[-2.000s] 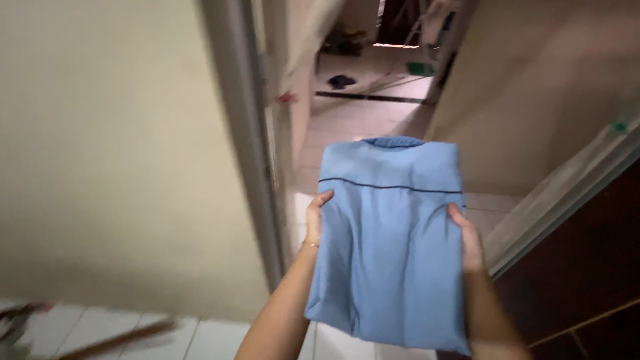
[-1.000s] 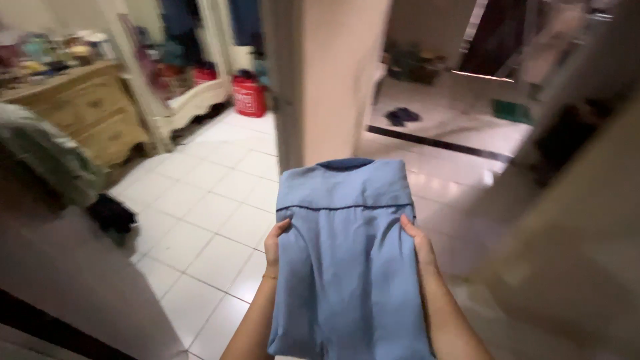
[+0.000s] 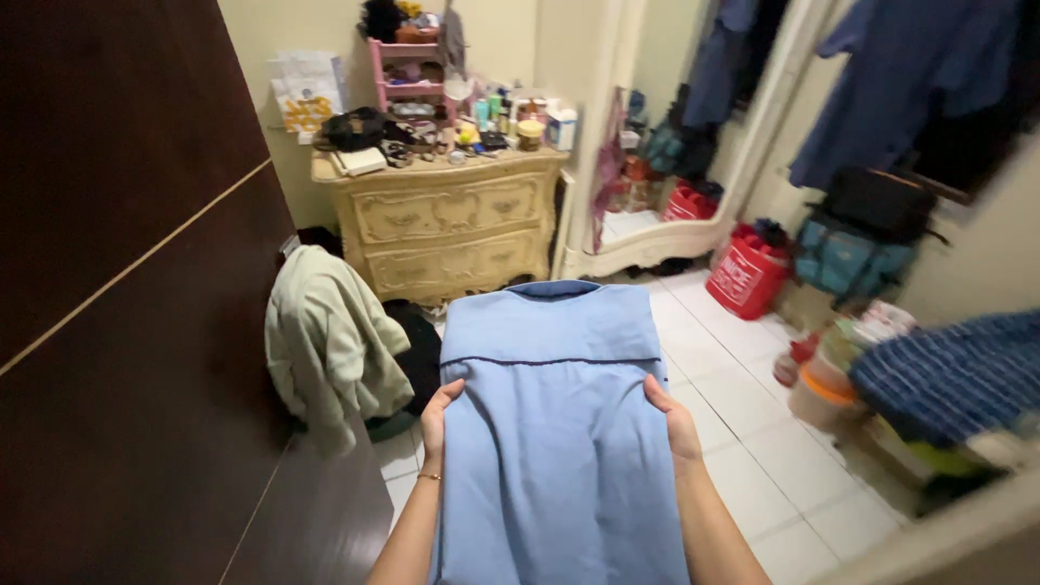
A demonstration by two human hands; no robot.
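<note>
A folded light blue shirt with dark piping across its back is held out flat in front of me, collar pointing away. My left hand grips its left edge, thumb on top and the other fingers hidden beneath the cloth; a thin bracelet circles that wrist. On the opposite edge my right hand has the same kind of hold, thumb over the fabric just below the piping. The shirt's lower end runs past the bottom of the view.
A dark wooden door with a pale green garment hanging at its edge stands left. Ahead are a cluttered cream dresser and a white-framed mirror. A red bag, teal bag and blue checked cloth lie right.
The view has swung left from the hallway and doorway into the room with the dresser. Both hands have kept hold of the folded shirt throughout.
</note>
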